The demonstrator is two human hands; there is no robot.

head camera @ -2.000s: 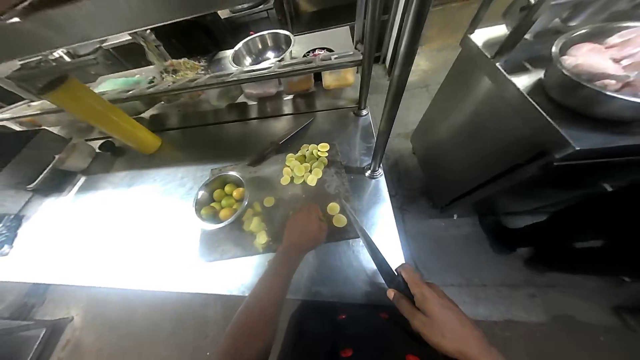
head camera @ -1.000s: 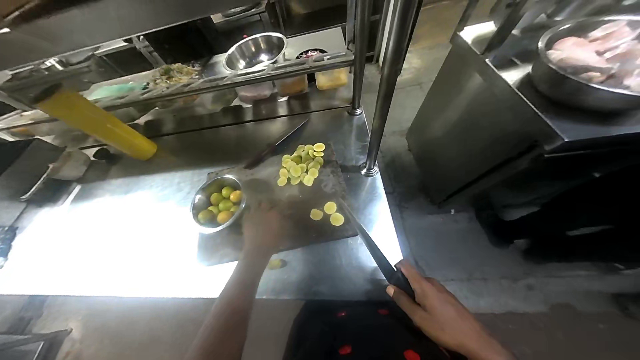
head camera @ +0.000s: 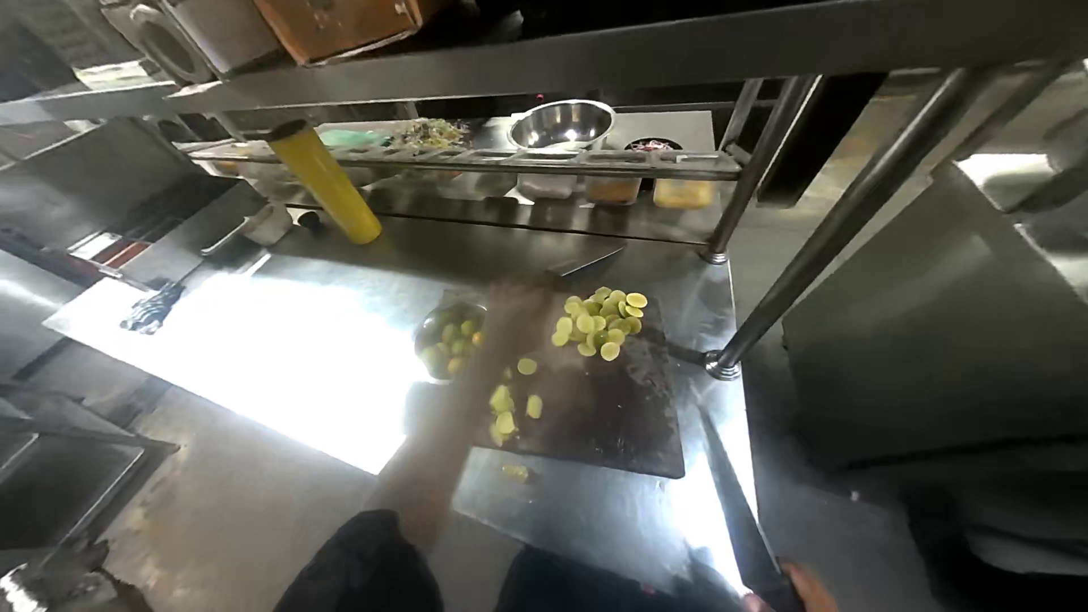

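My right hand (head camera: pixel 799 588), partly cut off at the bottom edge, is shut on the dark handle of a large kitchen knife (head camera: pixel 731 489). Its blade points away from me, over the steel table right of the dark cutting board (head camera: pixel 620 416). My left hand (head camera: pixel 523 302), blurred, is over the back of the board, between a steel bowl of whole limes (head camera: pixel 450 340) and a pile of cut limes (head camera: pixel 599 323). Whether it holds anything cannot be told. A second knife (head camera: pixel 589 261) lies just behind it. Lime pieces (head camera: pixel 503 412) lie at the board's left; another piece (head camera: pixel 515 473) is off its front edge.
Behind the board, a rack of food containers (head camera: pixel 612 189) runs below an empty steel bowl (head camera: pixel 561 125). A yellow cylinder (head camera: pixel 327 183) leans at the back left. Steel posts (head camera: pixel 722 361) rise at the table's right side, and a shelf edge (head camera: pixel 544 64) crosses above.
My left hand has moved from the board's left side to its back, beside the pile. The lime slices that lay near the board's right edge are no longer there. The view has shifted.
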